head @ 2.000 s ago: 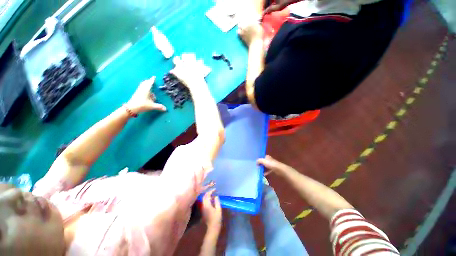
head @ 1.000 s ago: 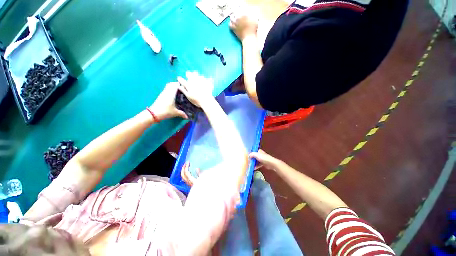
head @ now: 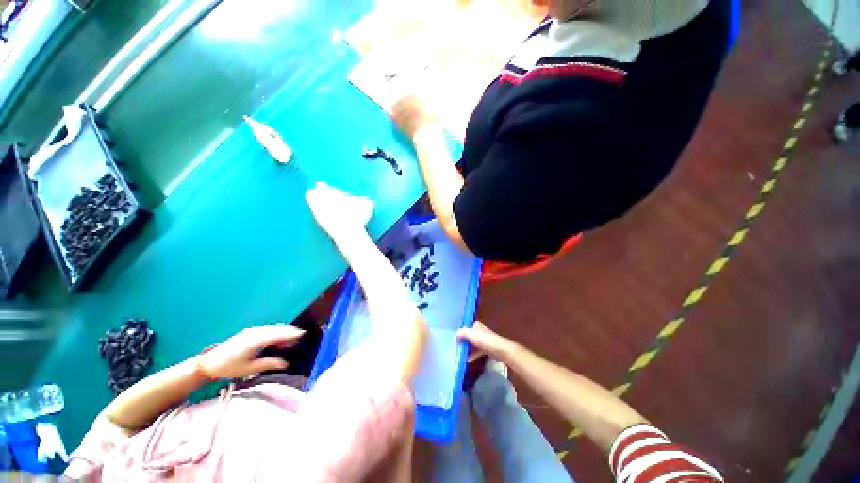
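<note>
My right hand (head: 483,341), below a red-and-white striped sleeve, grips the right rim of a blue plastic tray (head: 436,424) at the bench's near edge. The tray has a whitish liner (head: 436,363), with small dark pieces (head: 421,275) scattered in its far part. My left hand does not show; another person's arm and pink-clothed body cover the tray's left side.
The pink-clothed person (head: 283,429) reaches over the tray. A person in black (head: 566,151) sits beyond it. The green bench (head: 217,255) bears a dark pile (head: 127,354), a white bottle (head: 268,140) and, farther left, a tray of dark parts (head: 94,222).
Dark pieces gathered between the other person's hands now lie in the tray. That person's hands have moved apart, one back over the bench. My left fingers, seen at the tray before, no longer show.
</note>
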